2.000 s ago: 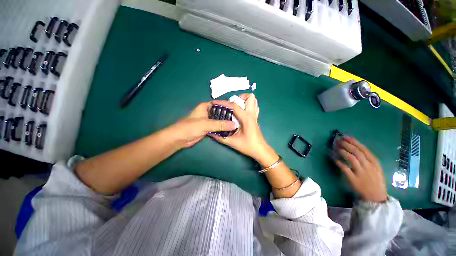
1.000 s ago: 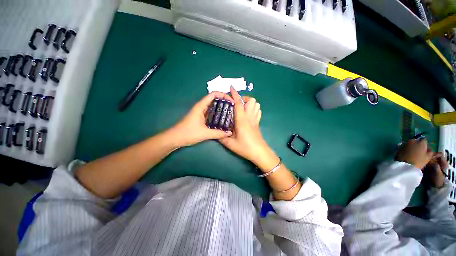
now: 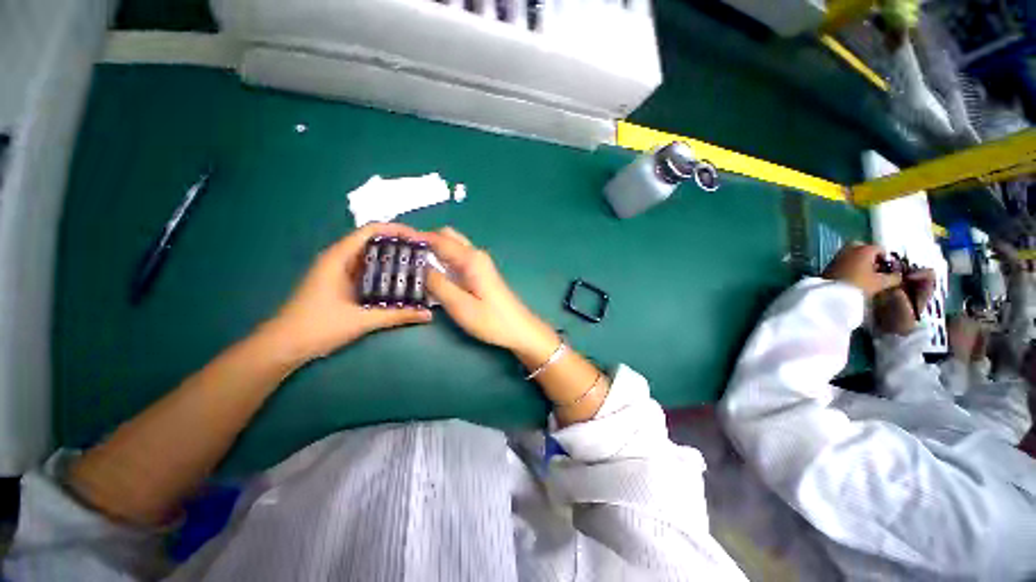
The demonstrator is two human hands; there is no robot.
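Several black frames [image 3: 394, 273] are held side by side as a ribbed block, ahead of my body. My left hand [image 3: 329, 298] grips the block from the left, with fingers at its top and bottom edges. My right hand [image 3: 483, 298] is at the block's right side, with a small bit of white wiping cloth [image 3: 436, 264] showing between its fingers and the frames. Most of the cloth is hidden by the hand. One loose black frame [image 3: 586, 300] lies flat to the right of my right hand.
A white scrap [image 3: 395, 197] lies ahead of my hands, a marker pen [image 3: 170, 237] at left. A solvent bottle [image 3: 650, 183] stands near yellow tape [image 3: 738, 161]. A white foam tray [image 3: 454, 57] is ahead, another [image 3: 25, 284] at left. A neighbour's hands [image 3: 869, 273] are at right.
The view has turned right, so bench things appear further left. The frames have been tilted in my hands, and their ribbed side now faces up. The neighbour's hand has left the loose frames; only one remains there.
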